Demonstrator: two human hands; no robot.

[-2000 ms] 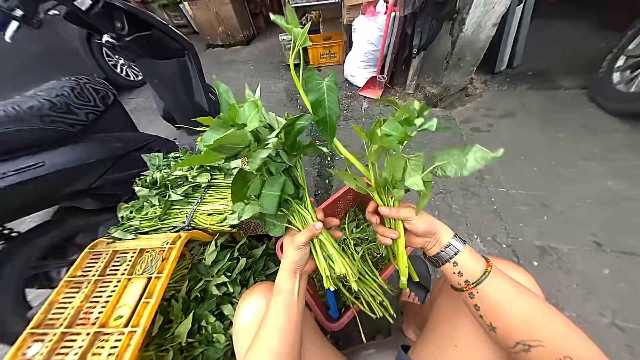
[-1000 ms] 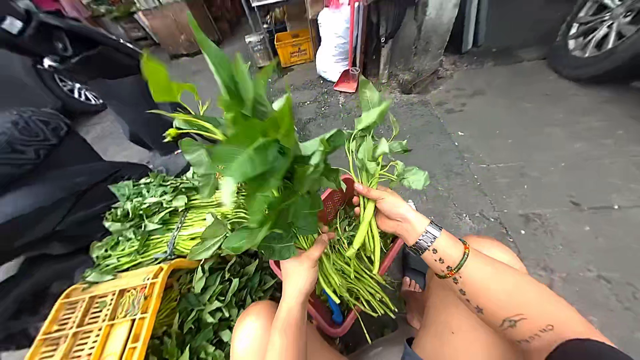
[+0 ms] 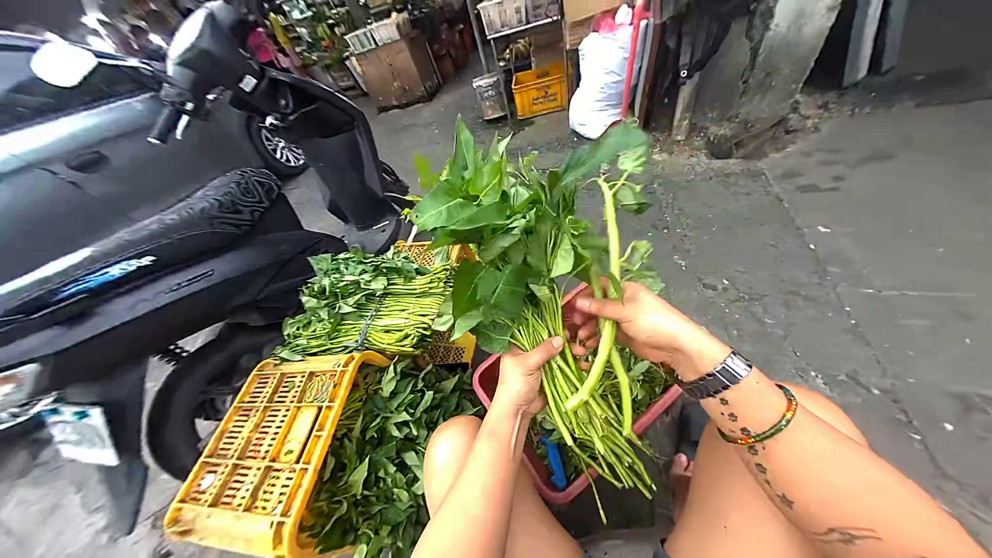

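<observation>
My left hand (image 3: pixel 528 376) grips a thick bunch of leafy green stems (image 3: pixel 554 310), leaves up and cut ends down, over a red plastic basket (image 3: pixel 664 407). Against the bunch's right side, my right hand (image 3: pixel 632 322) holds a few thicker light-green stems (image 3: pixel 610 232) between thumb and fingers. Inside the basket lie more greens and a blue-handled tool (image 3: pixel 555 463), its working end hidden. To the left, tied bundles of greens (image 3: pixel 372 306) rest on a yellow crate, and loose leafy greens (image 3: pixel 395 457) lie between a yellow plastic crate (image 3: pixel 267 449) and my left knee.
A black motor scooter (image 3: pixel 232 225) stands at the left, with a grey car (image 3: pixel 85 155) behind it. Farther back are a yellow crate (image 3: pixel 540 89), a white sack (image 3: pixel 604 77), a wooden box (image 3: pixel 397 71) and a concrete pillar (image 3: pixel 783 62). Grey pavement (image 3: pixel 876 256) extends on the right.
My right hand and its few stems have come in from the right to touch the bunch in my left hand. The view has shifted, showing more of the scooter and car.
</observation>
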